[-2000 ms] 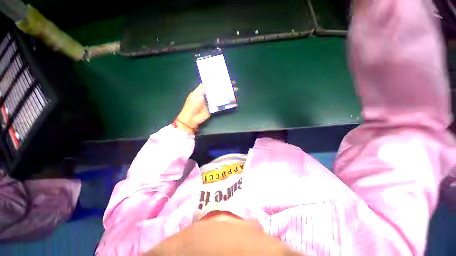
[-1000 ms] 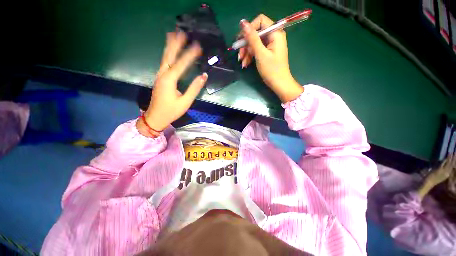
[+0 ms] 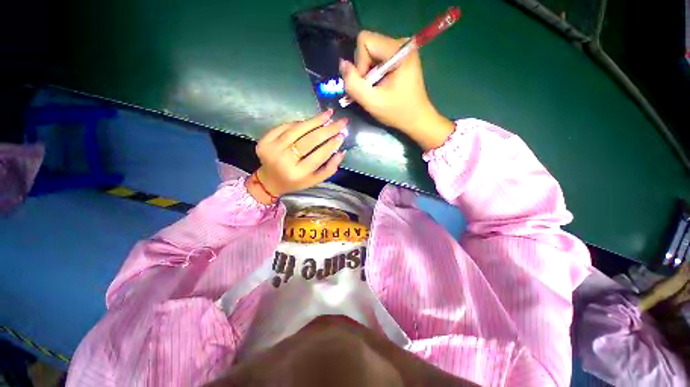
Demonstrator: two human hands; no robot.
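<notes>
A smartphone (image 3: 327, 39) with a mostly dark screen lies on the green bench mat (image 3: 227, 53), its top near the picture's upper edge. A bright patch shows low on it. My right hand (image 3: 393, 87) holds a white-and-red marker pen (image 3: 435, 29) over the phone's right side, the tip near its lower part. My left hand (image 3: 303, 151) is at the bench's front edge, its fingertips at the phone's lower end. Whether these fingers touch or hold the phone cannot be told.
Another person's pink sleeve (image 3: 632, 336) and hand are at the lower right, beside a dark object (image 3: 676, 236) at the bench edge. A pink sleeve (image 3: 17, 174) and a blue frame (image 3: 64, 147) are at the left. Yellow-black tape (image 3: 151, 199) crosses the blue floor.
Since a second ago, my left hand has come down from beside the phone to its lower end. The pen tip has moved lower and left. Earlier, my left hand held a phone with a lit white screen.
</notes>
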